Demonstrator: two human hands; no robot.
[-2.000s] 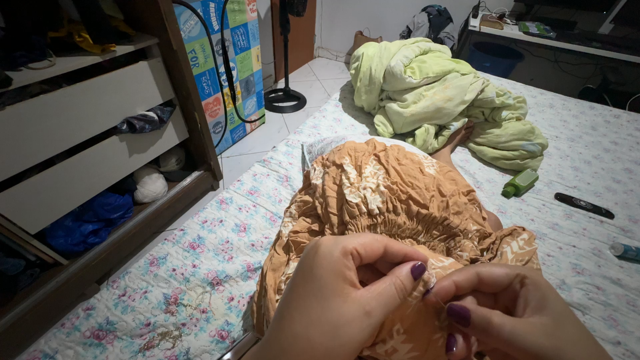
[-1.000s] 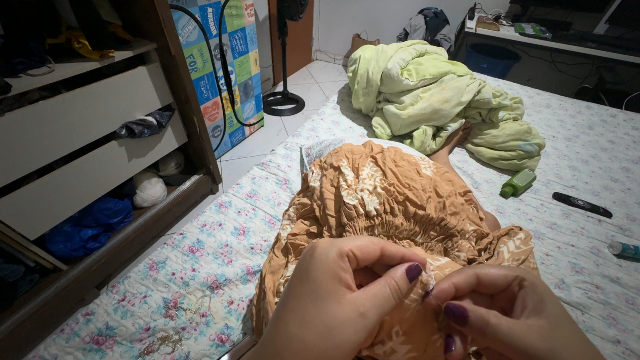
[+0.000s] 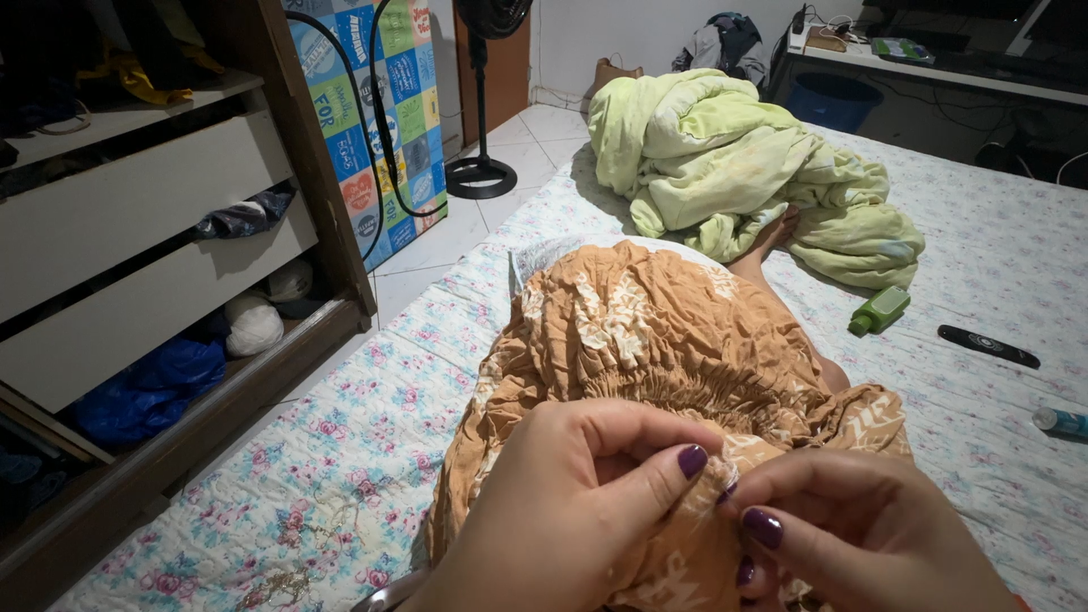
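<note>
An orange-brown garment [image 3: 680, 340] with a white leaf print and a gathered, elasticated band lies over the lap. My left hand [image 3: 586, 501] pinches a small whitish bit of its fabric between thumb and forefinger. Close beside it, my right hand [image 3: 850, 527] has thumb and forefinger drawn together at the same spot; whether they grip cloth or something thin such as a needle cannot be told. White cloth [image 3: 557, 251] shows beyond the garment's far edge. At the bottom, a metal object [image 3: 391, 592] is partly hidden by my left wrist.
On the floral bedspread [image 3: 340, 425] lie a crumpled light green blanket [image 3: 714, 161], a green bottle [image 3: 880, 310], a black remote-like object [image 3: 988, 346] and a small tube [image 3: 1061, 422]. Thin tangled strands [image 3: 285, 586] lie at lower left. A drawer unit [image 3: 153, 221] stands left; behind is a fan stand [image 3: 481, 174].
</note>
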